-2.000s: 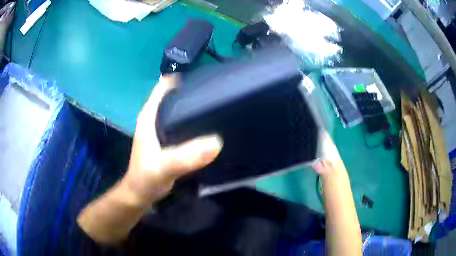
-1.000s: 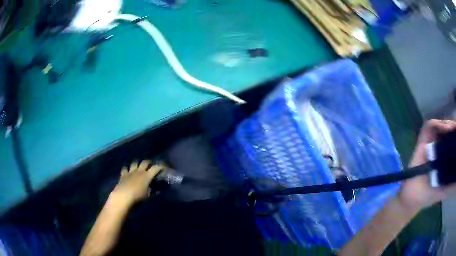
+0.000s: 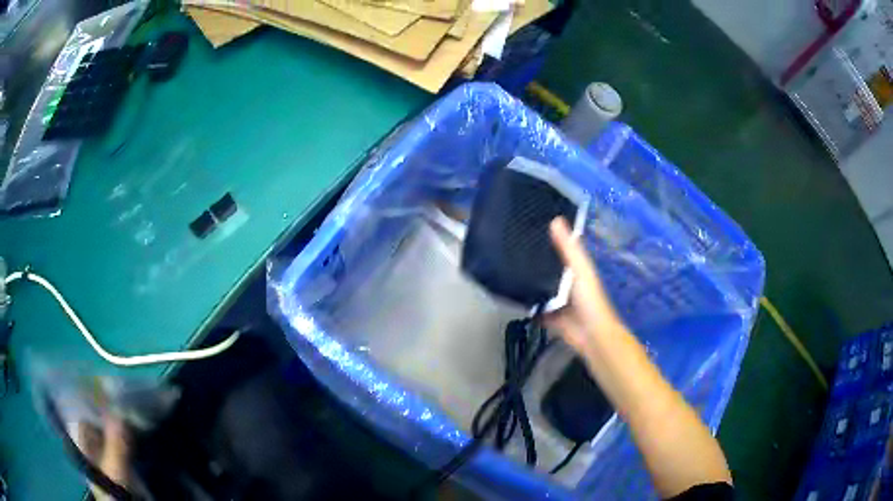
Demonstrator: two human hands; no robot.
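My right hand [image 3: 580, 294] holds a black adapter unit [image 3: 517, 235] with a mesh-like face and white edge inside a film-lined blue crate [image 3: 450, 440]. Its thick black cord [image 3: 513, 382] hangs in loops below it. Another black unit [image 3: 578, 401] lies in the crate under my right forearm, on a pale sheet [image 3: 411, 303]. My left hand [image 3: 106, 445] is blurred at the lower left, at the bench edge, around a clear crinkled plastic-wrapped bundle [image 3: 108, 391] on a black cord.
The green bench [image 3: 284, 117] bears cardboard sheets [image 3: 392, 29] at the back, two small black squares [image 3: 213, 214], a bagged gridded black panel [image 3: 88, 93] and a white cord [image 3: 98, 350]. A second blue crate [image 3: 676, 186] stands beyond the lined one. A grey cylinder [image 3: 593, 108] stands behind it.
The view has swung right over the crate. The unit in my right hand is now inside the crate, with its cord drooping instead of stretched. My left hand is now at the plastic-wrapped bundle.
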